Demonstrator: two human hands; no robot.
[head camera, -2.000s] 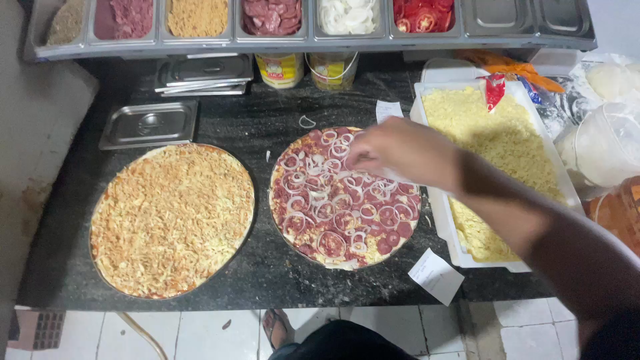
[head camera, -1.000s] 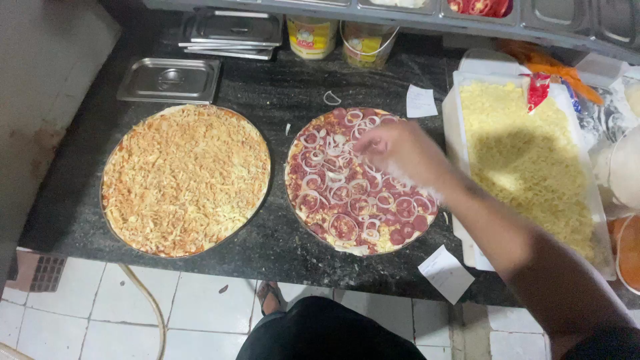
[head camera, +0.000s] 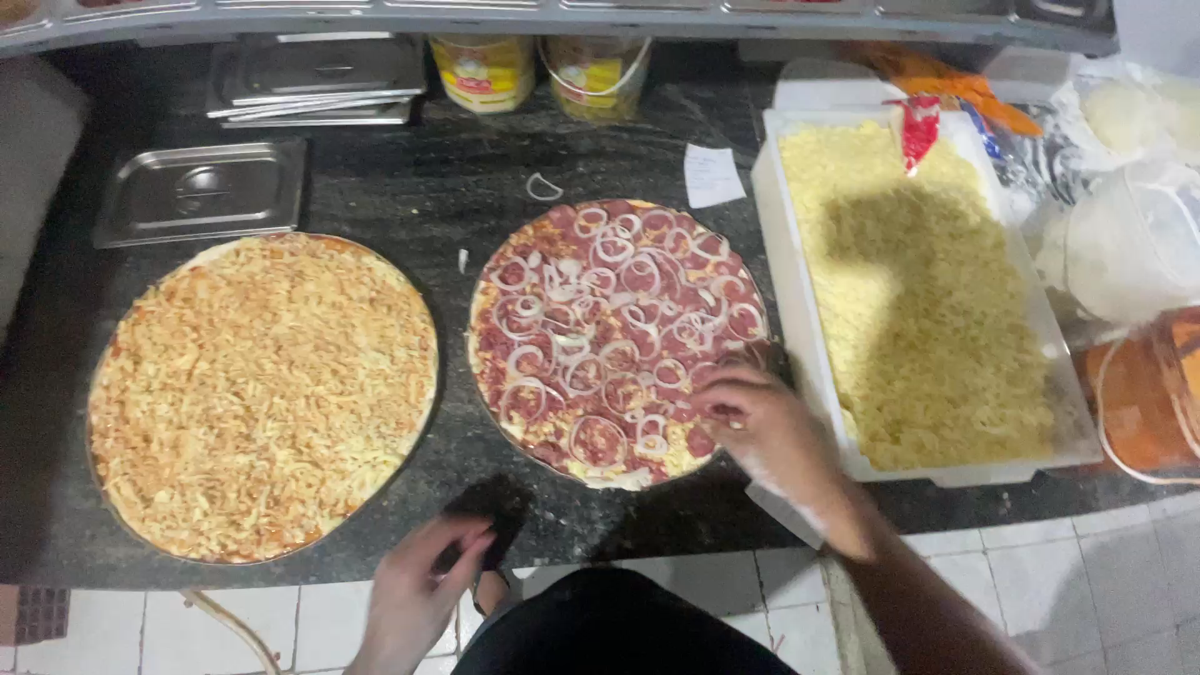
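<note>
A round pizza (head camera: 619, 328) with sausage slices and onion rings lies on the dark stone counter. Over its lower right edge is my right hand (head camera: 750, 412), fingers bent toward the toppings; whether they pinch anything cannot be told. My left hand (head camera: 427, 572) hovers at the counter's front edge, between the two pizzas, thumb and fingers apart and nothing visible in it. To the left lies a second pizza (head camera: 267, 398), covered with shredded cheese. A white tub (head camera: 797, 281) of grated cheese (head camera: 947, 309) stands right of the sausage pizza, a red packet (head camera: 920, 131) at its far end.
Steel lids (head camera: 319, 80) are stacked at the back left, and another lid (head camera: 202, 192) lies nearer. Two buckets (head camera: 483, 75) stand below the topping rail (head camera: 562, 23). A paper slip (head camera: 713, 176) and a stray onion ring (head camera: 544, 187) lie behind the pizza. An orange bucket (head camera: 1144, 403) stands far right.
My right hand has moved from the upper part of the sausage pizza to its lower right edge. My left hand has come into view at the bottom. The view has shifted.
</note>
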